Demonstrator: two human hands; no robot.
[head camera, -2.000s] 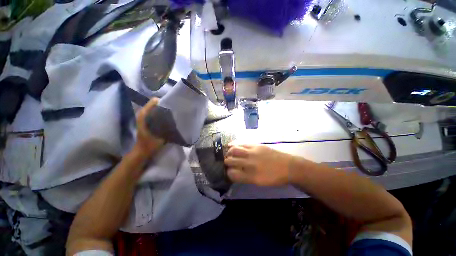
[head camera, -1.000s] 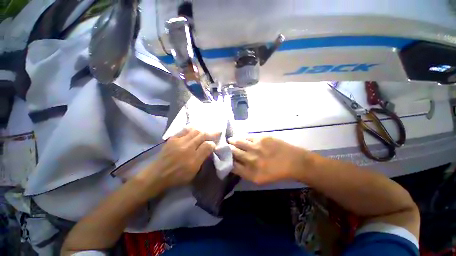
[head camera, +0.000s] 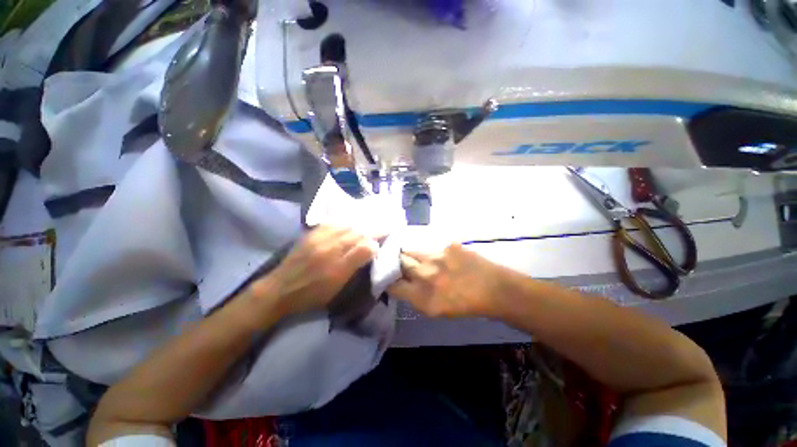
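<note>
My left hand (head camera: 325, 269) and my right hand (head camera: 443, 281) are side by side in front of the needle of the white sewing machine (head camera: 603, 144). Between their fingertips they pinch a small folded white piece (head camera: 384, 264). Dark grey cloth (head camera: 351, 297) hangs below my left fingers. Pale lining cloth (head camera: 144, 253) spreads left, partly under my left forearm. The take-up lever guard (head camera: 325, 109) is above the hands. The presser foot (head camera: 381, 182) is bright with glare, and I cannot tell whether cloth lies under it.
Fabric shears (head camera: 642, 244) with brownish loop handles lie right of the needle, beside a red tool (head camera: 642, 185). A grey translucent oval (head camera: 199, 83) stands left of the head. The ruled table edge (head camera: 568, 297) runs along the front. Red baskets (head camera: 240, 433) show below.
Two seconds ago my left hand was raised left with folded cloth. It came down beside my right hand at the white piece. Over the last second both hands barely moved; the camera view shifted slightly.
</note>
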